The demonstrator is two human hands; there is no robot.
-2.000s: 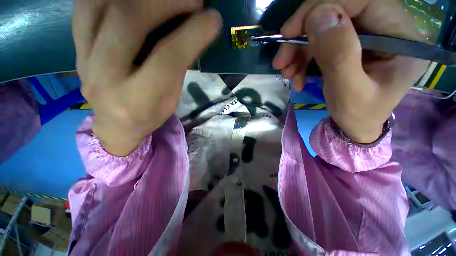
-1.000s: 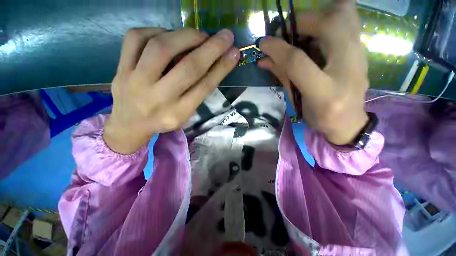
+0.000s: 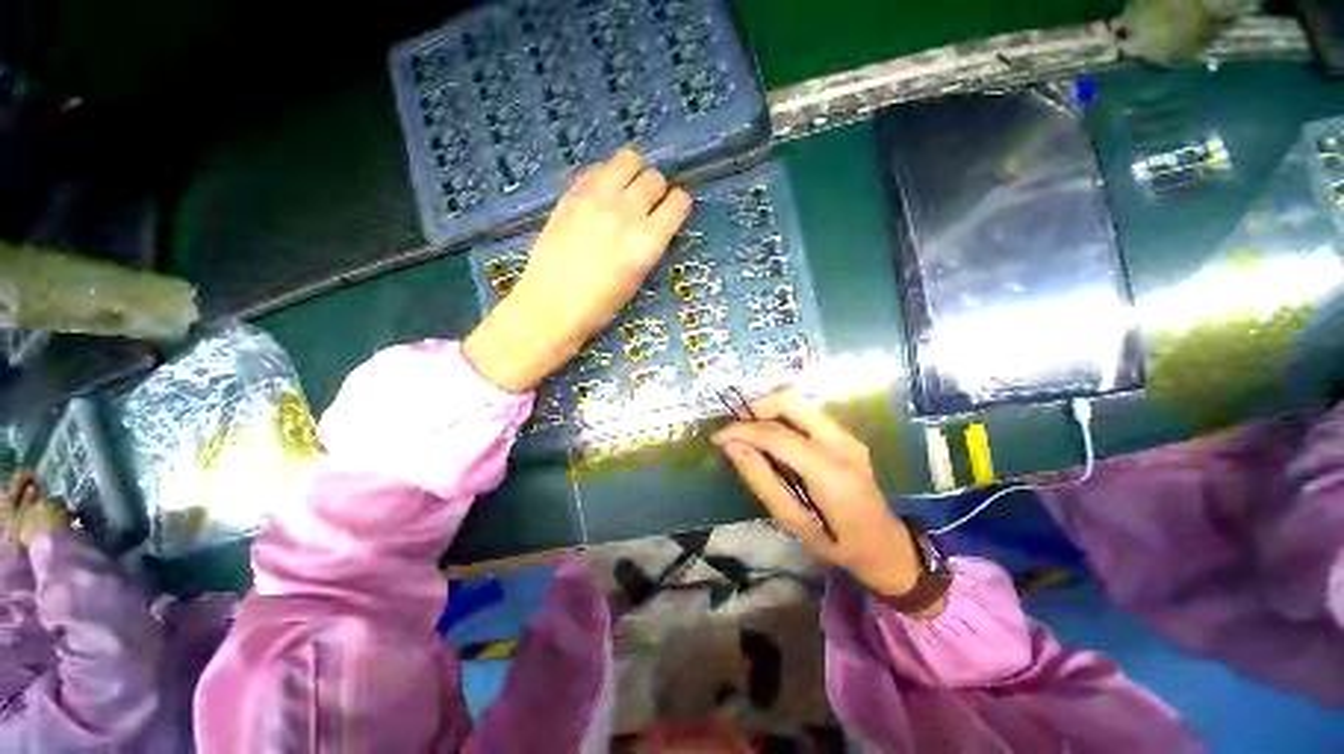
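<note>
A translucent blister tray [image 3: 806,302] lies on the green mat, its pockets holding several small amber and dark circuits [image 3: 643,339]. My left hand [image 3: 582,265] is over its back left part, fingertips bent down near the front edge of a second tray [image 3: 590,121]. Whether it holds anything is hidden. My right hand [image 3: 826,469] holds dark tweezers [image 3: 798,492] at the near edge of the working tray, their tips over its front pockets.
A glossy dark pad [image 3: 1010,251] with a white cable [image 3: 1088,442] lies on the right. A white piece and a yellow piece [image 3: 979,454] are by its front edge. A crumpled clear bag [image 3: 221,427] lies on the left. Another person's hand [image 3: 30,508] shows at far left.
The view has risen, showing both trays and the pad. The hands have parted from the small circuit held between them; the left has reached forward over the trays, the right is near the tray's front.
</note>
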